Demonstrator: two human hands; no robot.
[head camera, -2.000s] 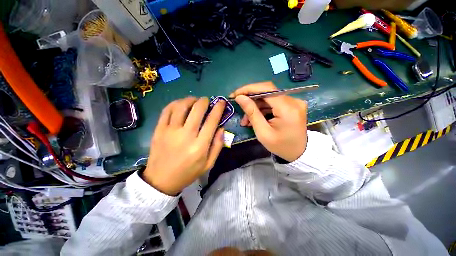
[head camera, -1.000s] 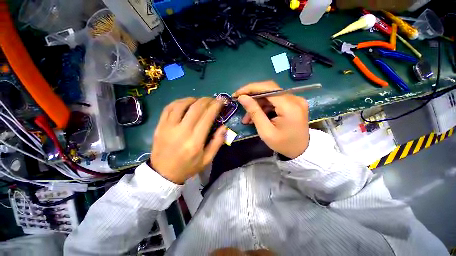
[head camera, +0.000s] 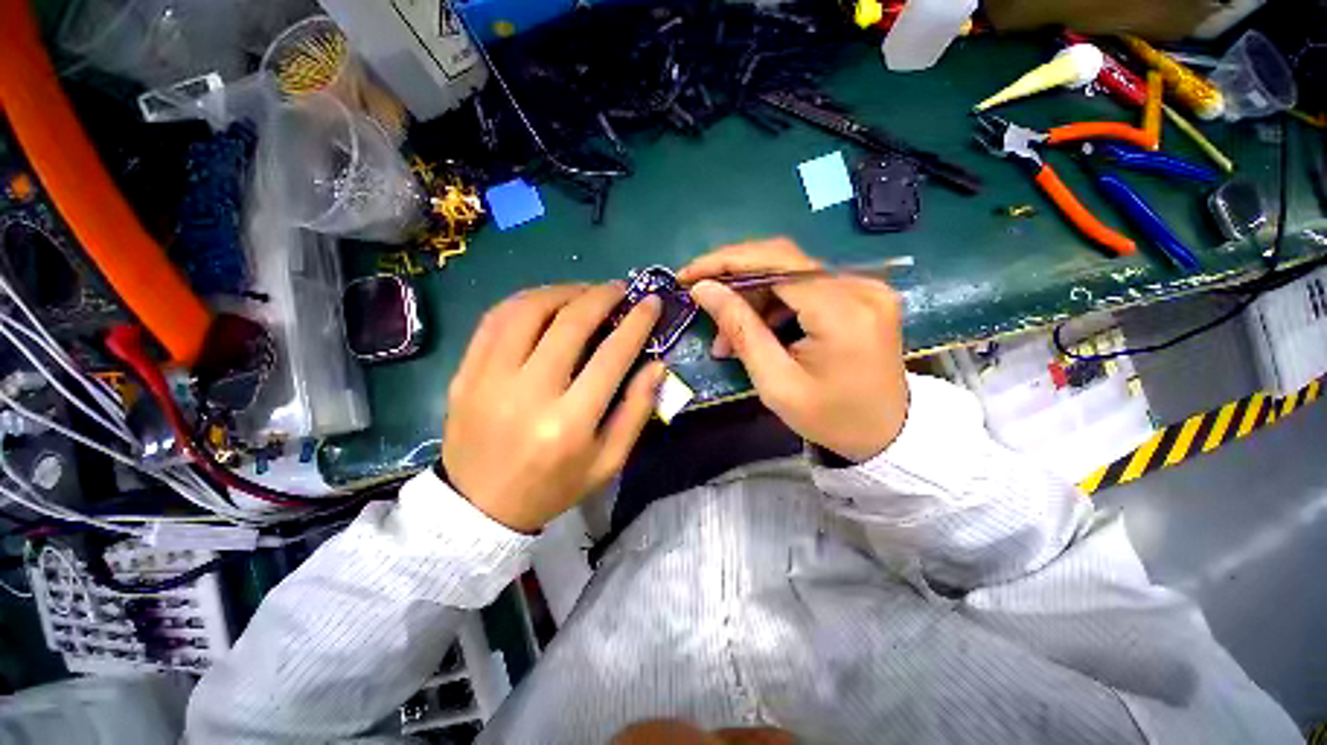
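Note:
A smartwatch housing (head camera: 672, 322) with a shiny rounded-square rim and parts visible inside is held above the front edge of the green mat. My left hand (head camera: 542, 400) grips it from the left, a fingertip over its inside. My right hand (head camera: 811, 349) holds thin silver tweezers (head camera: 844, 271) between thumb and forefinger. Their tip end is at the housing's right rim, partly hidden by my fingers. A small block with a pale face and yellow edge (head camera: 674, 396) lies just below the housing, beside my left thumb.
Around the green mat (head camera: 582, 248) are a dark watch unit (head camera: 383, 316), another (head camera: 888, 194), blue (head camera: 514, 204) and cyan (head camera: 825, 181) squares, a black heap (head camera: 655, 73), orange-handled cutters (head camera: 1070, 189), blue-handled pliers (head camera: 1150, 218) and plastic cups (head camera: 342, 172). White cables (head camera: 88, 437) lie left.
The view has shifted slightly, moving the bench items a little right. My left fingertip has moved over the housing's inside, and the tweezers' angle has changed slightly. Both holds stay the same.

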